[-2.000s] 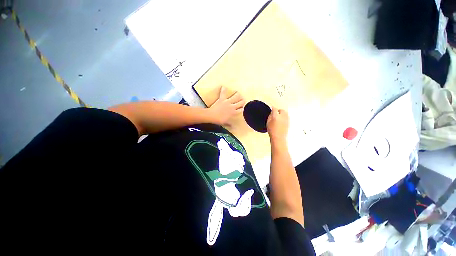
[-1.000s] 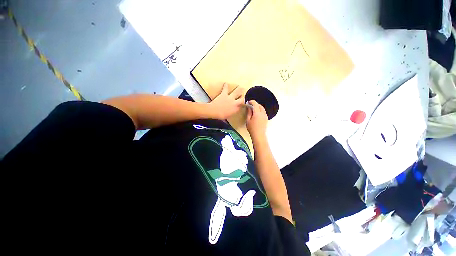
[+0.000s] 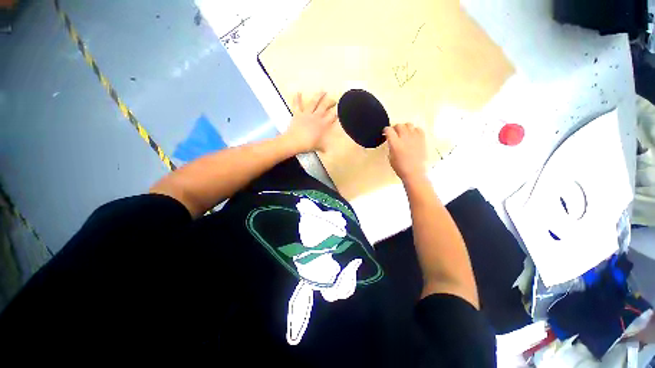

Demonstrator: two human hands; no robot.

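Observation:
The tan card template (image 3: 460, 61) lies on the table over black fabric, whose dark edge shows along its left side. The fabric shows black through the oval hole (image 3: 363, 118). My left hand (image 3: 312, 123) lies flat on the card left of the hole, fingers spread and holding nothing. My right hand (image 3: 406, 149) is pinched at the hole's right edge. The small chalk marker in its fingertips is mostly hidden and hard to make out.
A red cap (image 3: 511, 134) stands right of the card. White pattern pieces (image 3: 585, 215) lie at right. A black fabric stack (image 3: 467, 251) lies near my right forearm. Dark bundles (image 3: 603, 14) lie at the far right. Tangled scraps (image 3: 589, 316) lie near right.
My right hand has moved from the hole's near left edge to its right edge, fingers still pinched. My left hand stays flat beside the hole. The view has shifted.

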